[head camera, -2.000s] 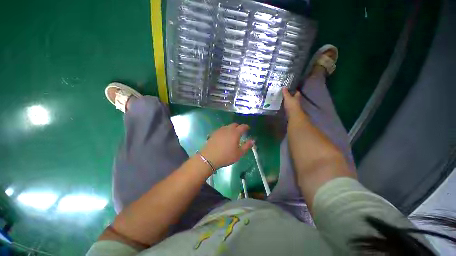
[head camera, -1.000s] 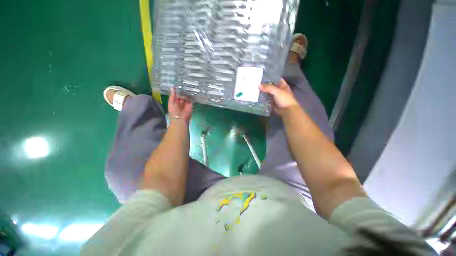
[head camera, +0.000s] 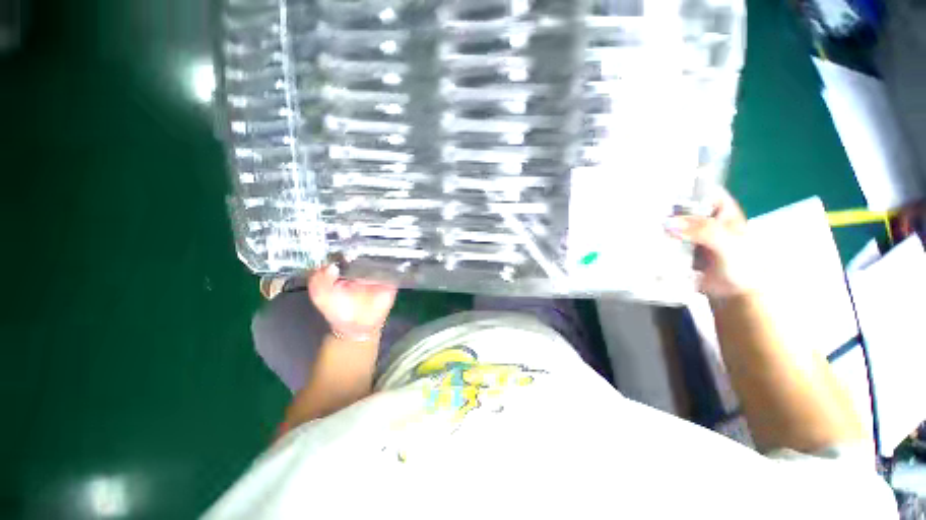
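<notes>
A large clear blister tray (head camera: 426, 132) with rows of small shiny parts is held up in front of me, large in the view and cut off by the top edge. My left hand (head camera: 350, 303) grips its near edge at the left. My right hand (head camera: 719, 249) grips its near right corner, thumb on top. A white product label (head camera: 609, 218) with a green dot lies at the tray's near right part. Glare washes out the tray's right side. The fingers under the tray are hidden.
The green floor (head camera: 122, 305) shows at the left. At the right is a bench area with white papers (head camera: 802, 274), a yellow tape line (head camera: 858, 217) and a blue and dark item (head camera: 848, 20) at the top right. My lap shows below the tray.
My left hand, first off the tray, has taken hold of its near edge. The tray now looks nearer and larger. The view has turned from floor and legs to include the bench with papers.
</notes>
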